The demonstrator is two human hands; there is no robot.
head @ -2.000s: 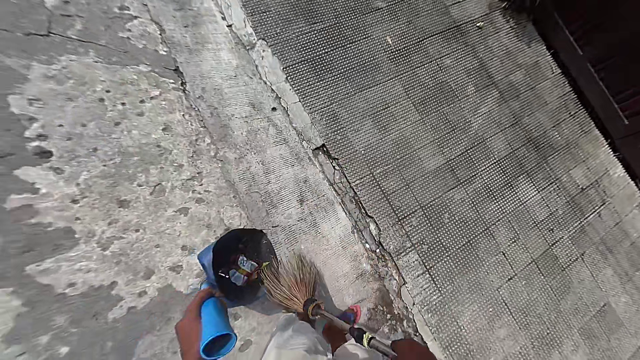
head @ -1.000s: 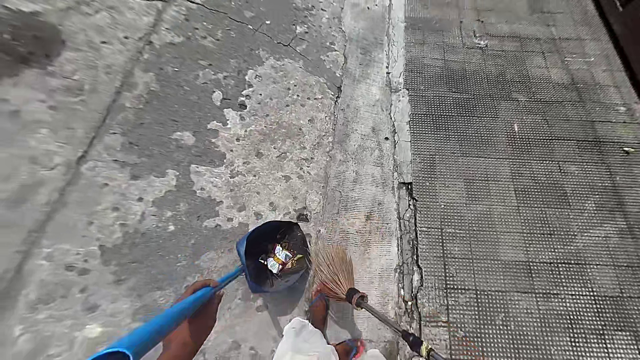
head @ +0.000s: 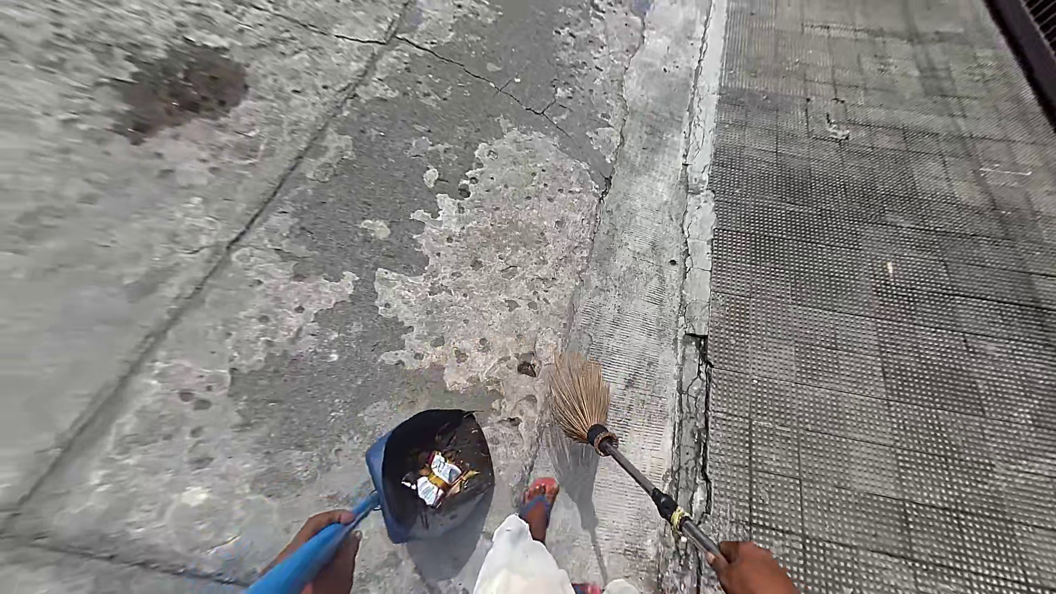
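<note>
My left hand (head: pixel 334 551) grips the blue handle of a long-handled dustpan (head: pixel 389 487) at the lower left. Crumpled wrappers (head: pixel 441 478) and dark debris lie inside its black interior. At the lower right, my right hand (head: pixel 752 568) is closed around the pole of a stick broom (head: pixel 580 396). The broom's bristles point away from me, to the right of the dustpan, over the pale concrete strip beside the curb; whether they touch the ground I cannot tell.
A cracked curb edge (head: pixel 700 247) runs between the patchy concrete road (head: pixel 495 247) and the tiled sidewalk (head: pixel 866 346). My sandaled foot (head: pixel 540 492) stands between dustpan and broom. A dark metal gate or grating (head: pixel 1035 49) borders the sidewalk at the upper right.
The broom has moved away from beside my foot, its bristles now farther forward. The dustpan still holds the wrappers. The view has turned toward the road.
</note>
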